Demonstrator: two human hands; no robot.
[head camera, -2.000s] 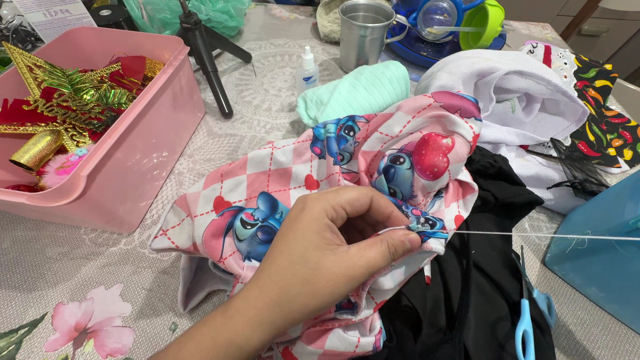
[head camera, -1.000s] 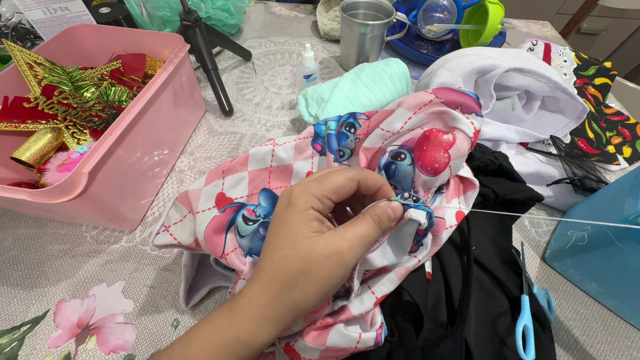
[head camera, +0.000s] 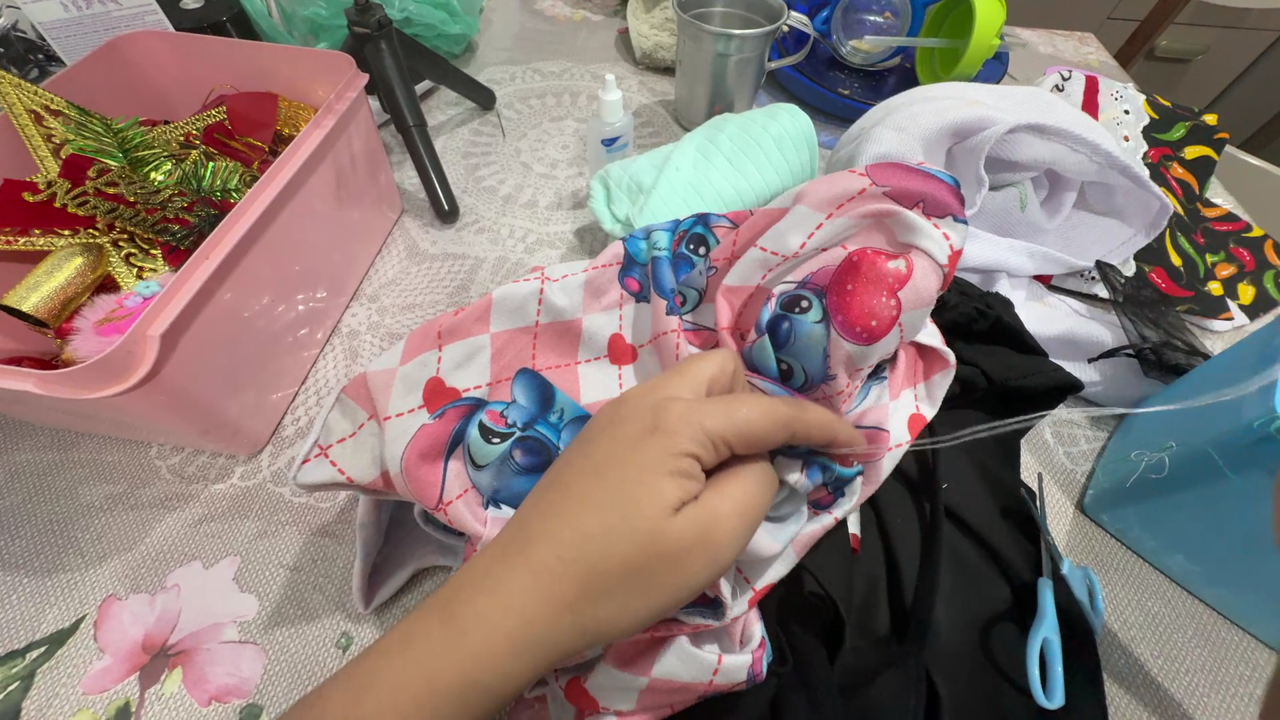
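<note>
My left hand (head camera: 650, 470) comes in from the lower left and lies over a pink and white checked cloth (head camera: 580, 320) with blue cartoon figures and hearts. Its index finger reaches right across a fold, with the thumb bent below; whether the fingers grip the cloth is hidden. From the fingertip, pale thread (head camera: 990, 430) runs to the right edge, looking doubled. My right hand is not in view. Black fabric (head camera: 900, 600) lies under the cloth's right side, and blue-handled scissors (head camera: 1045, 640) rest on it.
A pink plastic bin (head camera: 300, 260) of festive decorations stands left. Behind are a small tripod (head camera: 410, 110), dropper bottle (head camera: 610, 135), metal mug (head camera: 725, 60) and mint folded cloth (head camera: 715, 165). White fabric (head camera: 1000, 170), chili-print fabric (head camera: 1200, 210) and a blue container (head camera: 1190, 480) are on the right.
The thumb and index finger were pinched together at the cloth's fold; now the index finger is stretched out to the right. The thread, a single line before, now shows as two strands.
</note>
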